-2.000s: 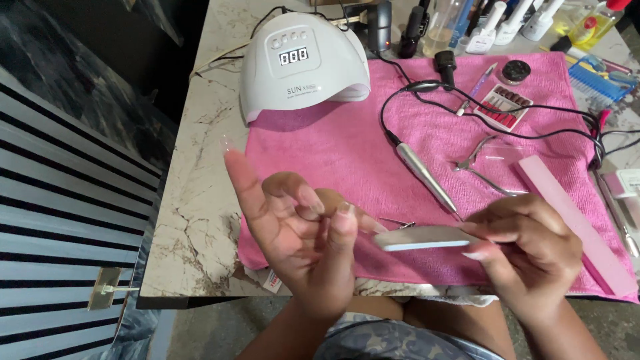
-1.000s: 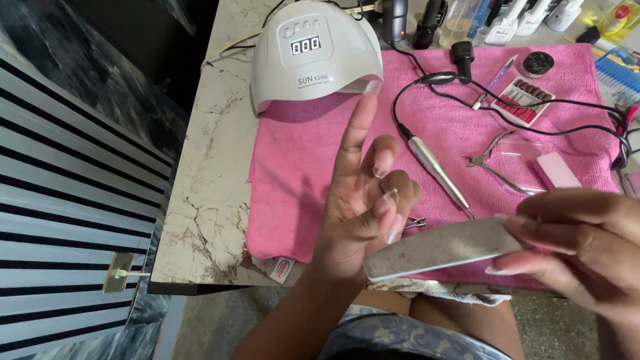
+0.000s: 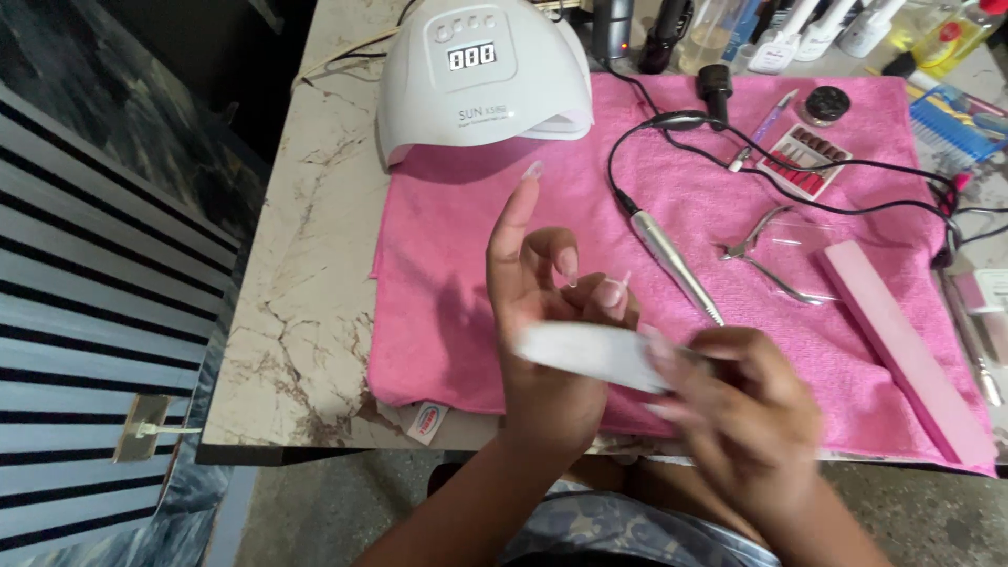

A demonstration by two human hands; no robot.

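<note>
My left hand [image 3: 551, 315] is raised palm up over the pink towel [image 3: 449, 315], index finger extended and the others curled. Its nails are long, with clear tips. No object shows in its grasp. My right hand [image 3: 748, 409], blurred, grips one end of a pale nail file [image 3: 591, 354], whose other end lies across the front of my left palm in this view; whether they touch I cannot tell. Beyond the hands lies a silver nail drill handpiece [image 3: 673, 264] on the towel. Right of it are cuticle nippers [image 3: 756, 256] and a long pink bar-shaped file or buffer [image 3: 906, 354].
A white nail lamp [image 3: 484, 87] stands at the towel's back left. A drill bit case [image 3: 803, 161], a small dark-topped jar [image 3: 825, 104] and black cables [image 3: 858, 163] lie at the back right. Several polish bottles [image 3: 780, 47] stand behind. The marble-patterned table [image 3: 291, 315] ends near my lap.
The file has turned from its grey face to a pale face, and my right hand has moved left. My left hand stays raised, with its index finger extended.
</note>
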